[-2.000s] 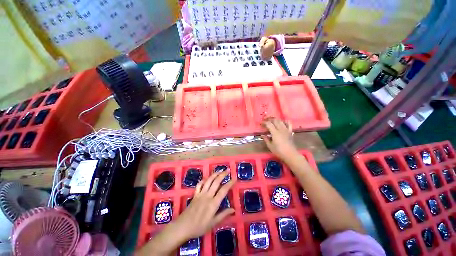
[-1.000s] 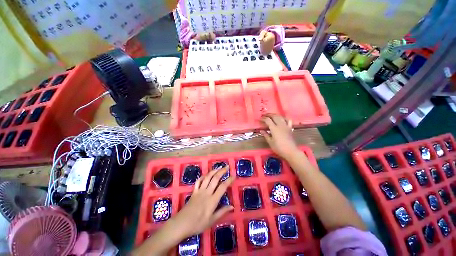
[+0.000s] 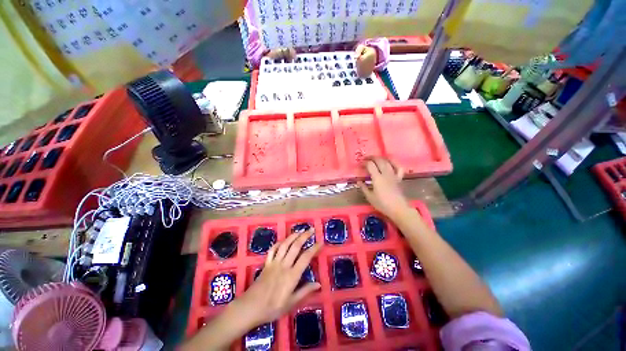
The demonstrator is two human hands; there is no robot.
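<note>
A red-orange compartment tray (image 3: 322,288) lies in front of me with a strapless watch head in many pockets. Two watches show lit app-grid screens, one at left (image 3: 222,288) and one at right (image 3: 385,266). My left hand (image 3: 280,281) lies spread over the tray's middle-left, fingertips at a dark watch (image 3: 303,232) in the back row, covering parts of others. My right hand (image 3: 384,186) rests with bent, parted fingers on the near rim of the empty wide-pocket tray (image 3: 316,144). Nothing shows in either hand; the undersides of the fingers are hidden.
Tangled white cables (image 3: 154,192) run from a black multi-port box (image 3: 141,257) at left. A black fan (image 3: 168,120), a pink fan (image 3: 60,317) and stacked watch trays (image 3: 68,164) stand left. Beyond, a person's hands are at a white parts tray (image 3: 316,86). A metal post (image 3: 508,168) slants at right.
The watch tray at the right has gone from its place, and green floor or surface shows there. Part of a red tray shows at the far right edge. My hands have stayed nearly still.
</note>
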